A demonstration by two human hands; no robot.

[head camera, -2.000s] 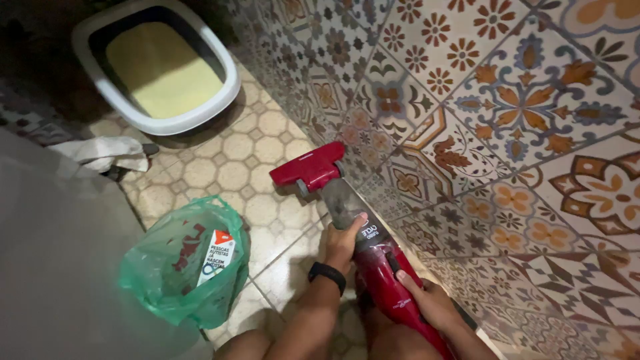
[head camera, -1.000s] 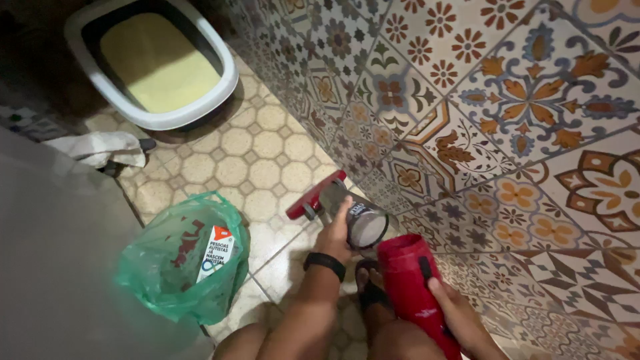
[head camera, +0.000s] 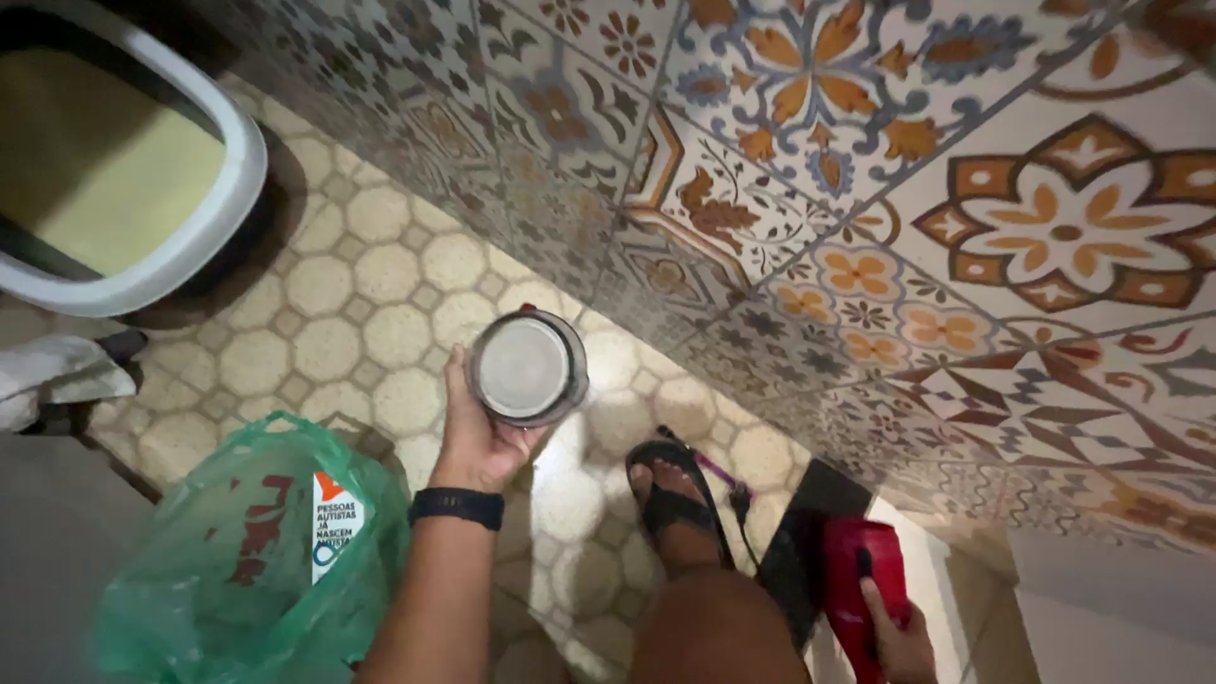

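My left hand (head camera: 489, 437), with a dark watch band at the wrist, is wrapped around the vacuum cleaner's dust cup (head camera: 525, 369) near the middle of the view. The cup's round, pale end faces me, and a bit of red shows behind its rim; the rest of the nozzle is hidden. At the lower right my right hand (head camera: 901, 632) grips the red vacuum cleaner body (head camera: 866, 579), apart from the cup. A green plastic bag (head camera: 275, 570) bearing writing sits on the floor to the left of my left forearm.
A litter box with a pale rim (head camera: 242, 171) stands at the upper left. Below it lies a whitish cloth (head camera: 71, 370). The patterned tile wall (head camera: 722, 209) runs along the right. My sandaled foot (head camera: 670, 494) is on the floor beside a thin dark cord (head camera: 741, 503).
The dust cup has come off the red body. My left hand has turned the cup's end up towards me, while my right hand has carried the body away to the right. The view has shifted.
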